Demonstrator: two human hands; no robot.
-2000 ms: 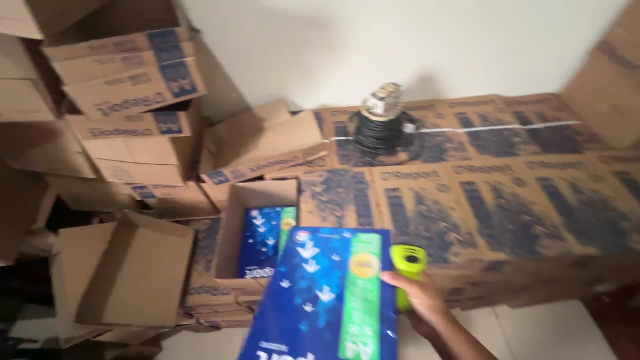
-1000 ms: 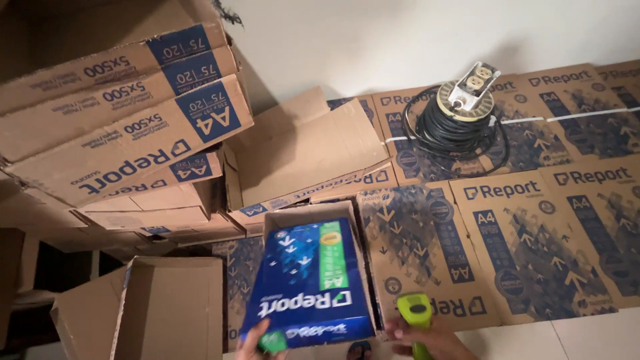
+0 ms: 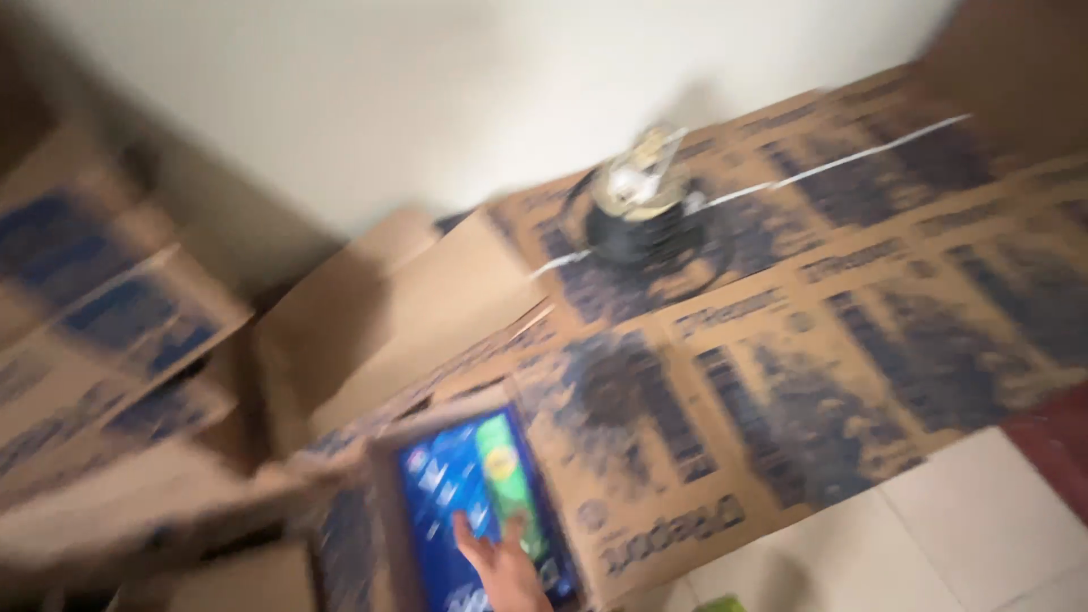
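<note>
My left hand [image 3: 506, 565] reaches in from the bottom edge, fingers apart, over a blue and green ream of A4 paper [image 3: 442, 484]. It holds nothing that I can see; blur hides whether the fingertips touch the wrapper. The ream lies inside an open cardboard box [image 3: 381, 501], its green stripe on the right. Only the tip of a lime-green object [image 3: 721, 604] shows at the bottom edge, and my right hand is out of view.
Closed cardboard paper boxes [image 3: 765, 314] extend rightward along the wall. A reel of black cable [image 3: 646, 212] with an outlet head stands on them. An opened box with raised flaps [image 3: 425, 314] lies behind; stacked cartons [image 3: 119, 314] are at left. Floor tiles [image 3: 960, 484] show lower right.
The ream was above the box two seconds ago and now lies inside it. My right hand, earlier visible with the lime-green tool, has left the view. The view has tilted and is blurred.
</note>
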